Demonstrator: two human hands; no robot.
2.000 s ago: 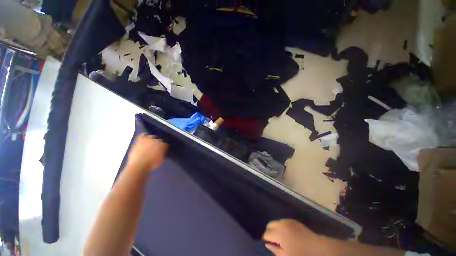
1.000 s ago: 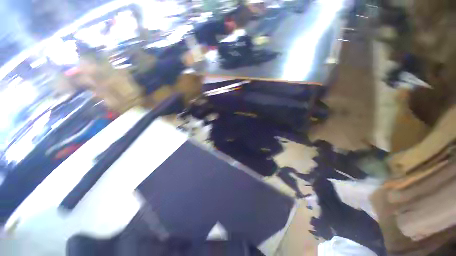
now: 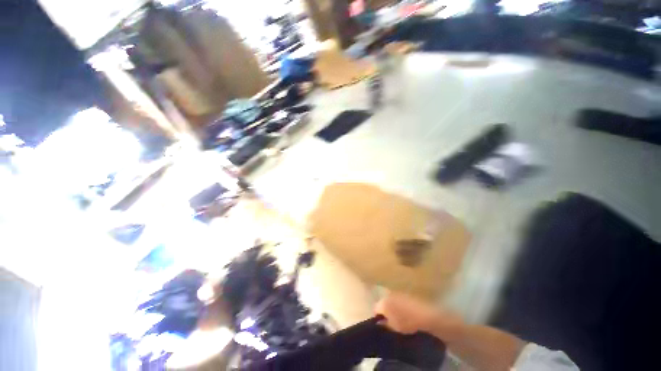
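Observation:
The frame is blurred. My right hand [image 3: 413,316], with a white cuff, is at the bottom centre, closed on the edge of a dark fabric piece [image 3: 341,349] that hangs toward the lower left. My left hand is not in view. Brown paper [image 3: 355,221] lies on the pale table [image 3: 406,156] just beyond the hand. A small dark brown block, perhaps a pattern weight [image 3: 412,251], sits on the paper. A large dark fabric lay [image 3: 580,282] covers the table at the right.
Short black rolls [image 3: 471,153], one beside a white piece [image 3: 507,164], lie mid-table. A flat black piece [image 3: 344,124] is farther left. A long dark roll [image 3: 623,124] is at the right. Dark scraps [image 3: 254,279] are heaped on the left beside the table. Cardboard [image 3: 206,61] stands at the back.
The view has swung to another part of the table, with brown paper and short rolls. My right hand is back in view, holding dark fabric; my left hand, seen two seconds ago, is out of view.

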